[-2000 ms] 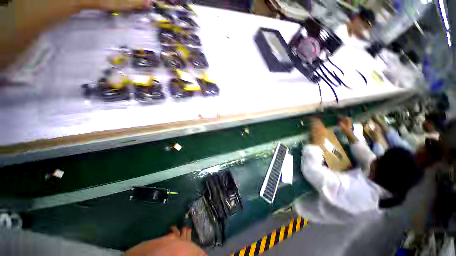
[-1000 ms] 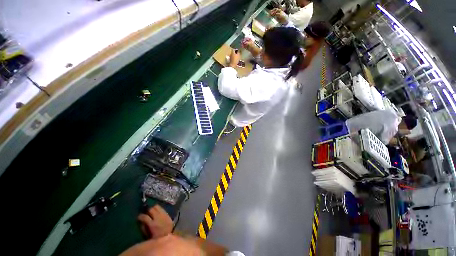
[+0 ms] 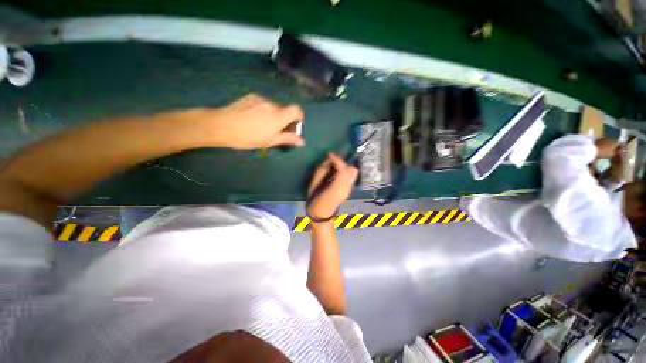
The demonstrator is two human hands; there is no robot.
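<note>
My left hand (image 3: 258, 124) reaches across the green bench mat from the left. Its fingertips are closed on a small dark and white piece (image 3: 297, 129), probably a device with its battery; blur hides the details. My right hand (image 3: 333, 181) is at the bench's near edge, just right of and below the left hand, palm side partly hidden. A dark, thin thing, probably the soldering iron (image 3: 328, 179), shows between its fingers. The tray with pale, crusty filling (image 3: 375, 154) lies just right of my right hand, not touched by it.
The black blocky stand (image 3: 440, 127) is right of the tray. A dark box-like object (image 3: 308, 67) lies behind my hands. A white slotted strip (image 3: 506, 136) leans farther right, beside a person in a white coat (image 3: 577, 198). White spools (image 3: 18, 65) are far left. Small parts lie on the green strip beyond.
The view has swung down and left onto the bench. My left hand now shows with the small piece. My right hand has moved from below the crusty tray to its left side.
</note>
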